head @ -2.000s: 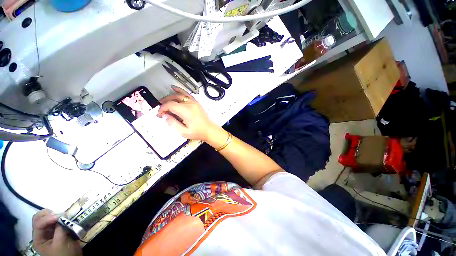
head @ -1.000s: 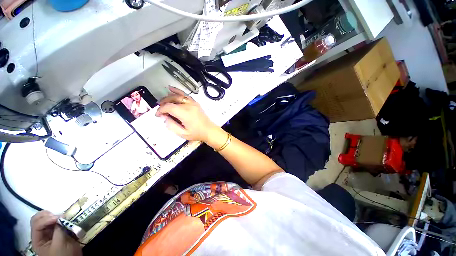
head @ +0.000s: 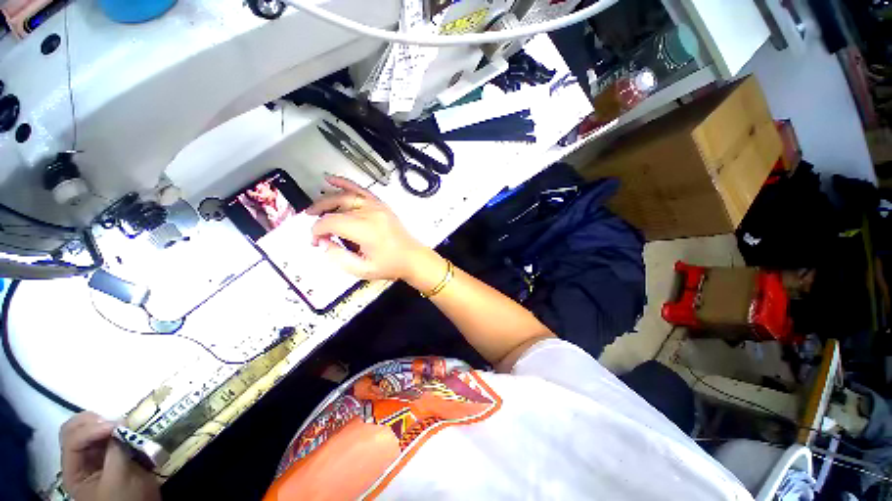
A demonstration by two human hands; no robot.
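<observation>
A smartphone [head: 305, 262] with a lit screen lies on the white machine table, showing a picture at its top and a white area below. My right hand [head: 362, 233] rests over the phone's right side with fingers bent over the screen; it does not grip the phone. My left hand [head: 96, 458] is at the lower left, by the table's front edge, and holds a small dark and light device [head: 142, 447] between thumb and fingers. The rest of the left hand is partly cut off by the picture's edge.
The sewing machine head [head: 137, 220] stands at the left. Black-handled shears [head: 421, 164] and slim metal snips [head: 354, 152] lie behind the phone. A tape measure [head: 220, 394] runs along the front edge. Dark garments [head: 557, 259] hang beside the table, near a cardboard box [head: 675, 166].
The picture and the white area on the phone screen have changed. My right fingers have shifted slightly over the screen. The device in my left hand has tilted slightly.
</observation>
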